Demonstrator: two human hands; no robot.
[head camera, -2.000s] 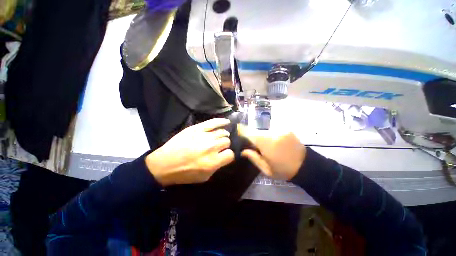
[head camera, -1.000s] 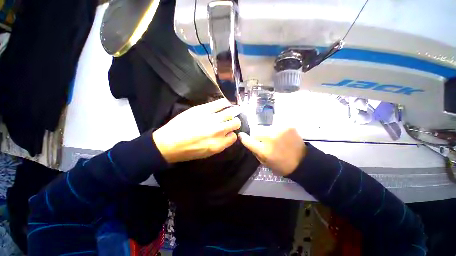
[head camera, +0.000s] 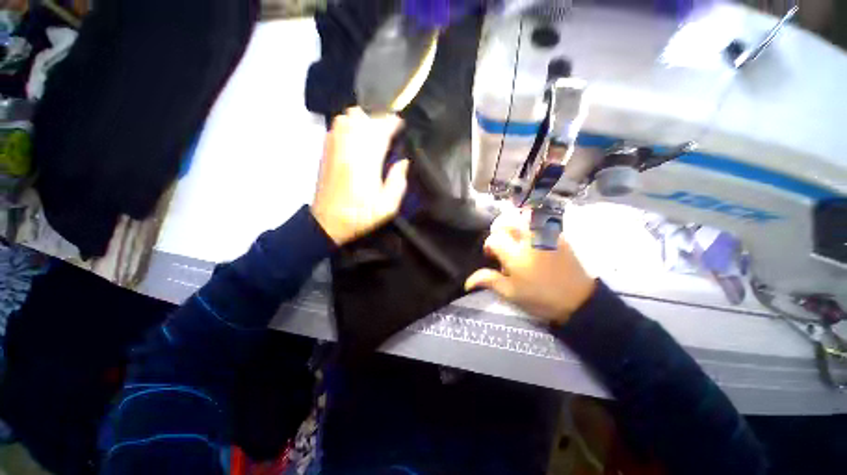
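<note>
The black garment piece (head camera: 399, 269) lies left of and partly under the white sewing machine head (head camera: 631, 83) and hangs over the front table edge. My left hand (head camera: 358, 176) rests on the cloth just below the round disc, left of the needle, thumb apart; whether it grips cloth is blurred. My right hand (head camera: 539, 274) is at the cloth's right edge, by the presser foot (head camera: 546, 223), which partly covers its fingers. Its fingertips touch the cloth, but their grip is unclear.
A black garment heap (head camera: 139, 111) hangs at the left table edge. The round disc with yellowish rim (head camera: 395, 70) stands over the cloth. White and purple scraps (head camera: 715, 252) and scissors (head camera: 817, 311) lie right. The table's ruler-marked edge (head camera: 501, 336) runs along the front.
My left hand has moved away from the needle, up and left along the cloth towards the disc. My right hand stays near the presser foot. The camera view has shifted, so the machine appears further right.
</note>
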